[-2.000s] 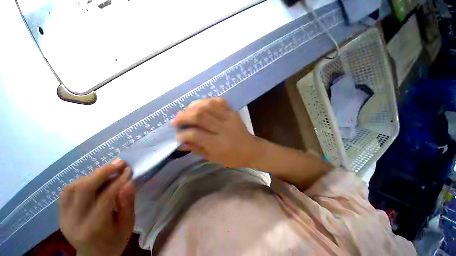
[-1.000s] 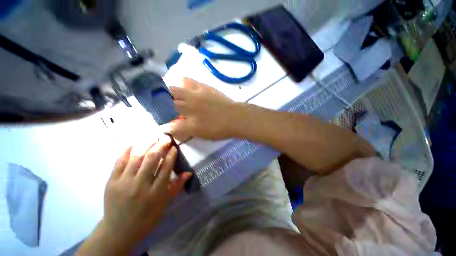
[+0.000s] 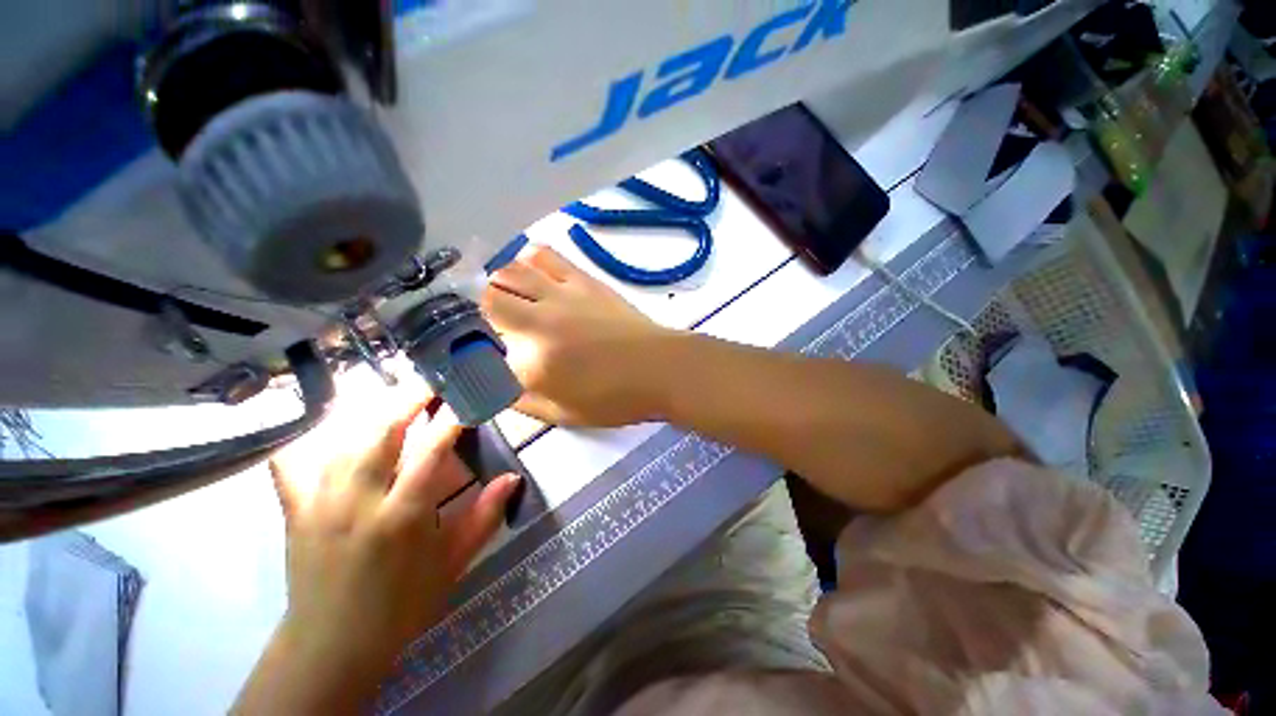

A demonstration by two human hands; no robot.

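Observation:
A white sewing machine (image 3: 700,98) with blue JACK lettering stands over the table. A dark grey fabric piece (image 3: 498,462) lies near the lit sewing spot, partly covered by my hands. My left hand (image 3: 392,511) is flat on the table, its fingers at the piece's left side and its thumb on the dark end. My right hand (image 3: 581,336) is behind the grey ridged attachment (image 3: 480,378), fingertips hidden. I cannot tell whether my right hand grips the fabric. The needle tip is hard to make out.
Blue-handled scissors (image 3: 637,231) lie behind my right hand, beside a black phone (image 3: 809,189) with a white cable. Loose grey pieces (image 3: 980,175) lie right of it. A cream basket (image 3: 1168,406) holds fabric. Folded grey pieces (image 3: 77,623) lie at far left. A ruler (image 3: 560,560) edges the table.
Both hands moved from the table's front edge to the sewing spot with the fabric. In the last second they stayed there, and the machine head with its large knob came further into view.

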